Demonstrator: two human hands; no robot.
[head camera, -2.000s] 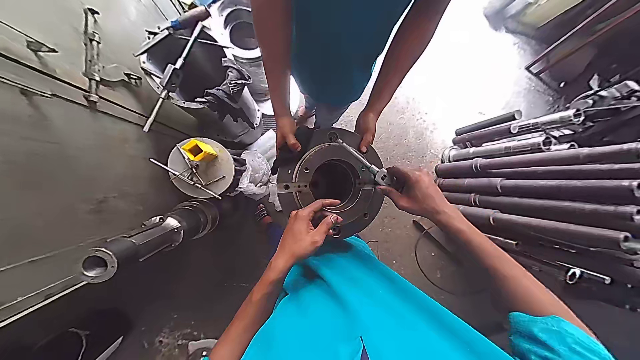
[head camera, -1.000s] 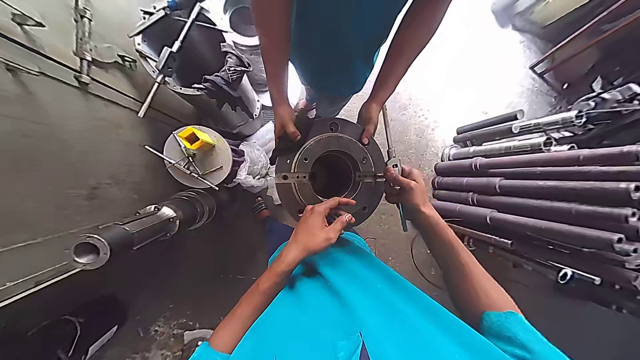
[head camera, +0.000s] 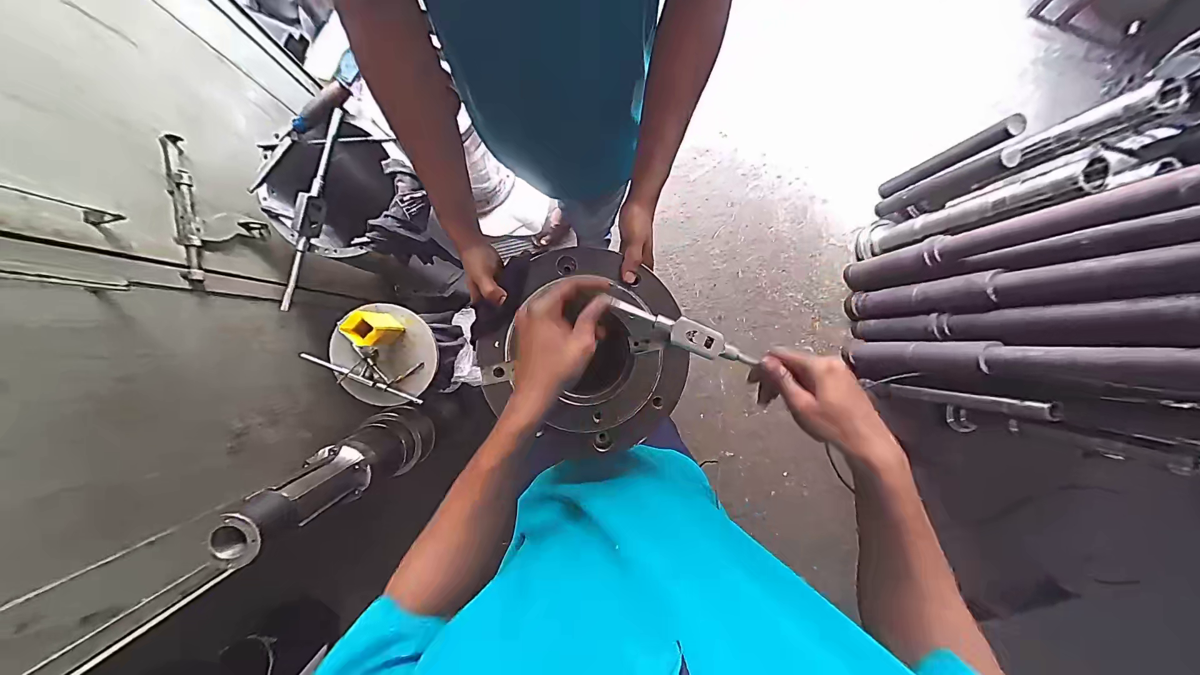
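Observation:
A tap wrench (head camera: 696, 337) with a rectangular metal body lies across the right side of a round, flanged metal part (head camera: 667, 377) with bolt holes and a wide central bore. My right hand (head camera: 825, 398) has its fingers at the wrench's outer handle end. Over the left of the bore, my left hand (head camera: 555, 342) has thumb and forefinger at the wrench's other end; its grip is partly blurred. A co-worker's hands, one at the left rim (head camera: 484, 272) and one at the upper right rim (head camera: 636, 242), rest on the flange.
Left, a round stand (head camera: 419, 339) bears a yellow block (head camera: 371, 327) and another tap wrench (head camera: 361, 377). Beyond it, a long wrench (head camera: 309, 214) crosses a large dark drum (head camera: 354, 183). A metal shaft assembly (head camera: 333, 480) lies lower left. Dark pipes (head camera: 1050, 307) are stacked at right.
The tap wrench, upright beside the flange's right edge one second ago, now lies across it. My left hand has moved up from the lower rim to the wrench's inner end.

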